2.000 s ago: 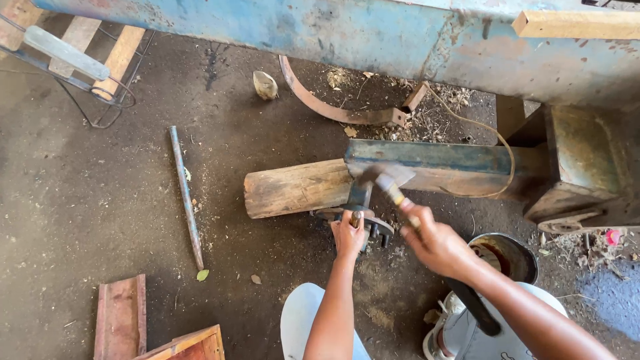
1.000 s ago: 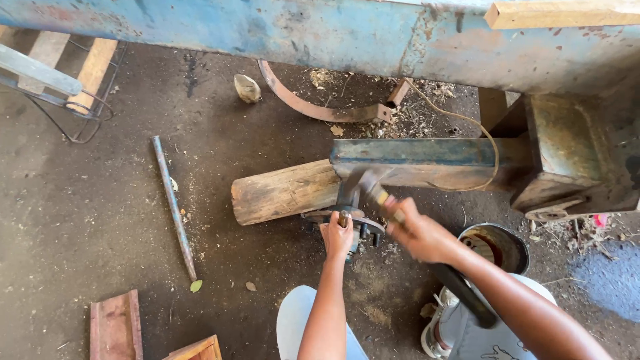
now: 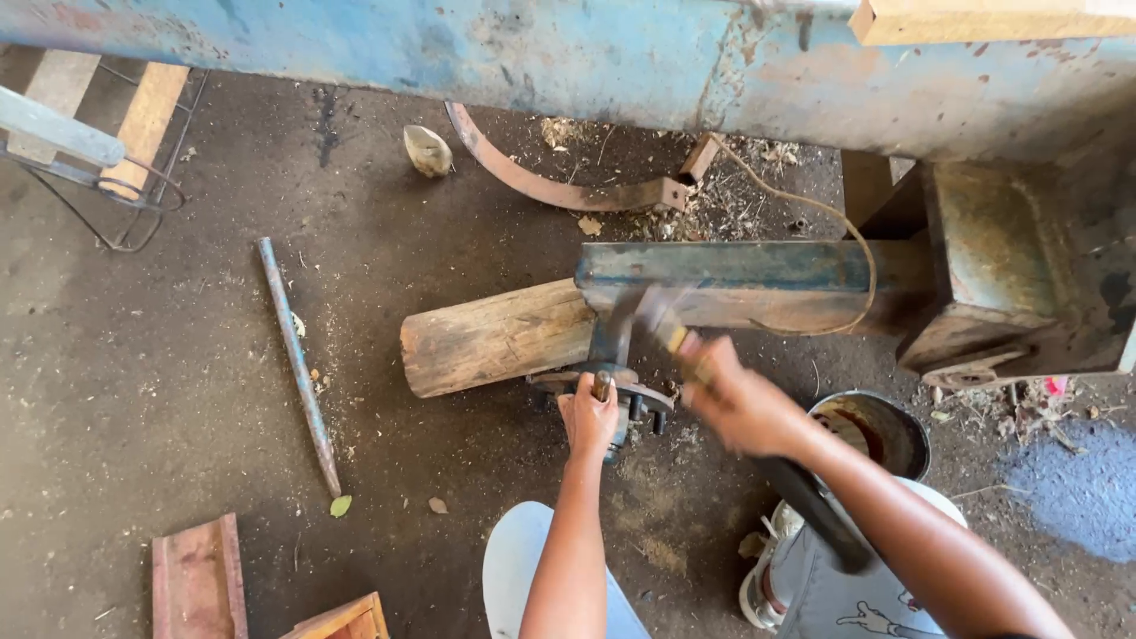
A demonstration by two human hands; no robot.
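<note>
My left hand (image 3: 589,417) grips a short metal rod (image 3: 603,385) upright at a wheel hub flange (image 3: 652,395) with studs. The hub sits at the end of a blue-and-rust metal axle beam (image 3: 728,266). In my right hand (image 3: 741,399) is a hammer (image 3: 657,319), its head blurred just above and right of the rod; its black grip reaches back under my forearm. A wooden log (image 3: 497,337) lies on the ground, its right end against the beam's end.
A large blue metal frame (image 3: 532,62) crosses the top. Around lie a curved rusty strip (image 3: 559,191), a metal bar (image 3: 300,364), a stone (image 3: 428,151), a rusty channel piece (image 3: 197,577) and a wooden box (image 3: 342,621). A round dark container (image 3: 874,435) stands right of the hub.
The hammer head is blurred now and slightly farther from the rod than one second ago. My left hand keeps its hold on the rod.
</note>
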